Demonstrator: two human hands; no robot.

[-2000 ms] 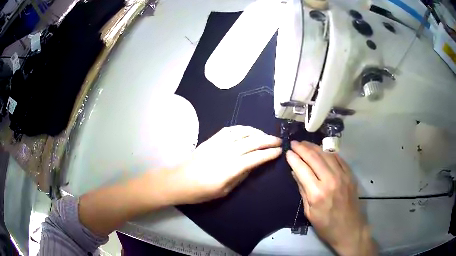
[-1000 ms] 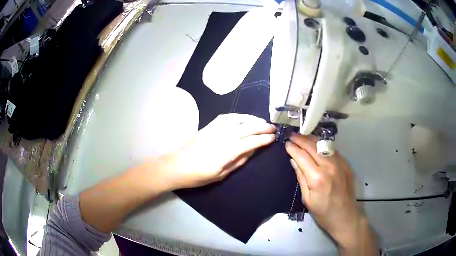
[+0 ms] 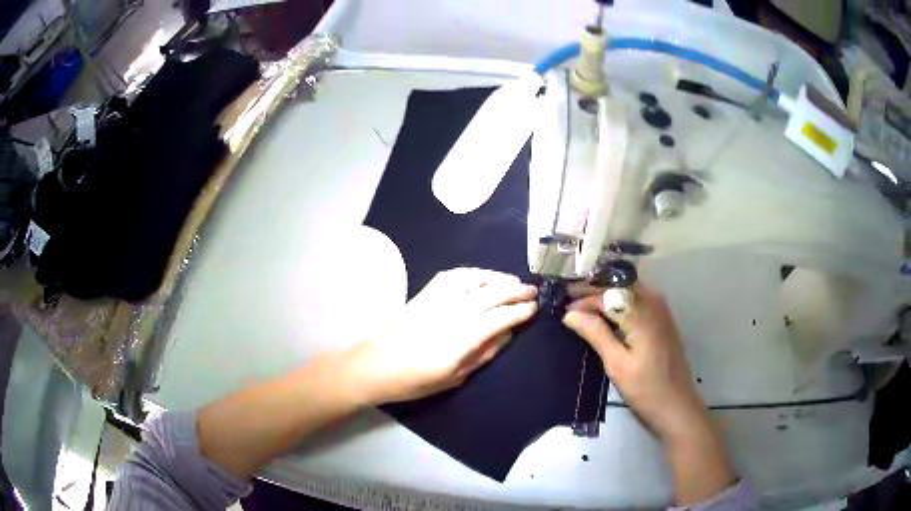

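Observation:
A dark front panel (image 3: 489,399) lies flat on the pale machine table, partly under the cream lockstitch machine (image 3: 569,180). A placket (image 3: 589,389) with pale stitching runs along its right edge. My left hand (image 3: 464,324) lies flat on the panel, fingertips just left of the presser foot (image 3: 550,294). My right hand (image 3: 634,344) is right of the foot, thumb on the panel, its other fingers partly hidden behind a pale knob (image 3: 618,301). I cannot tell whether it pinches the cloth. The patch pocket cannot be made out under the fingers.
A tagged bundle (image 3: 140,190) of black pieces lies on plastic-covered cardboard at the left. A blue tube (image 3: 659,45) curves behind the machine head. A measuring tape (image 3: 370,492) runs along the table's front edge. Dark cloth (image 3: 889,414) hangs at the right edge.
The camera view has shifted, showing more of the table's back and the blue tube. The stitched pocket outline has slid mostly behind the machine head. My right fingers have moved behind the knob.

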